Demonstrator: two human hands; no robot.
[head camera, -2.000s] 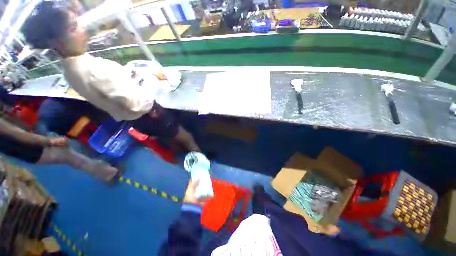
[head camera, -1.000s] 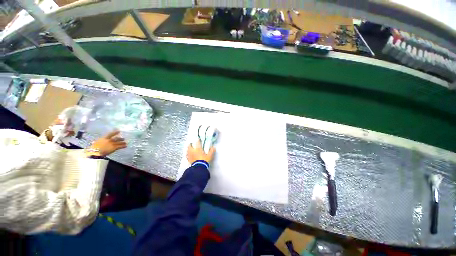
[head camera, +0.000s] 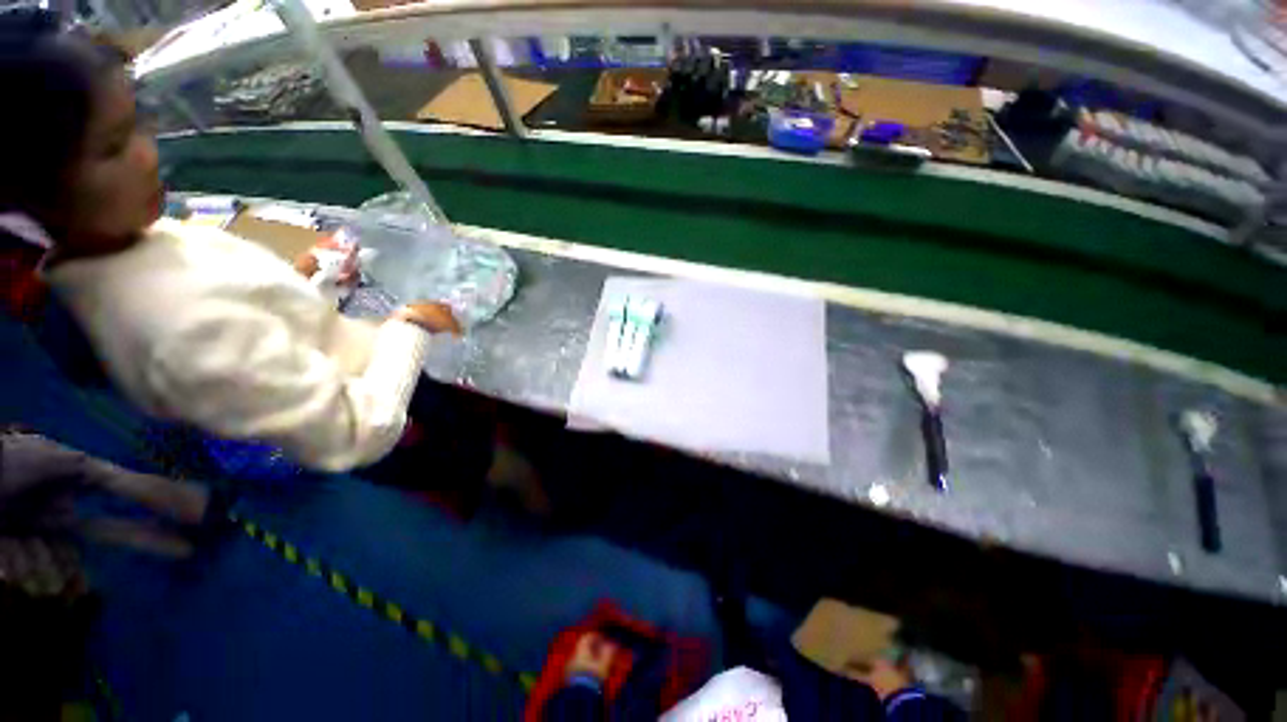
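Mint-and-white handheld fans (head camera: 634, 336) lie side by side on a white sheet (head camera: 741, 370) on the silvery bench. No hand touches them. My left hand (head camera: 593, 656) is small and dark at the bottom, over a red stool (head camera: 562, 652); its grip is unclear. My right hand (head camera: 886, 677) is at the bottom edge beside an open cardboard box (head camera: 844, 635); what it holds is unclear. Two black-handled items with white heads, perhaps brushes, lie to the right: one nearer (head camera: 932, 420), one farther right (head camera: 1203, 480).
A person in a cream sweater (head camera: 240, 346) stands at the left, hands by a clear plastic bag of pale items (head camera: 477, 279). A green conveyor belt (head camera: 706, 212) runs behind the bench. Yellow-black tape (head camera: 370, 598) marks the blue floor.
My left hand has let go of the fans on the white sheet and moved down and back toward the stool. My right hand now shows by the box. The view has shifted.
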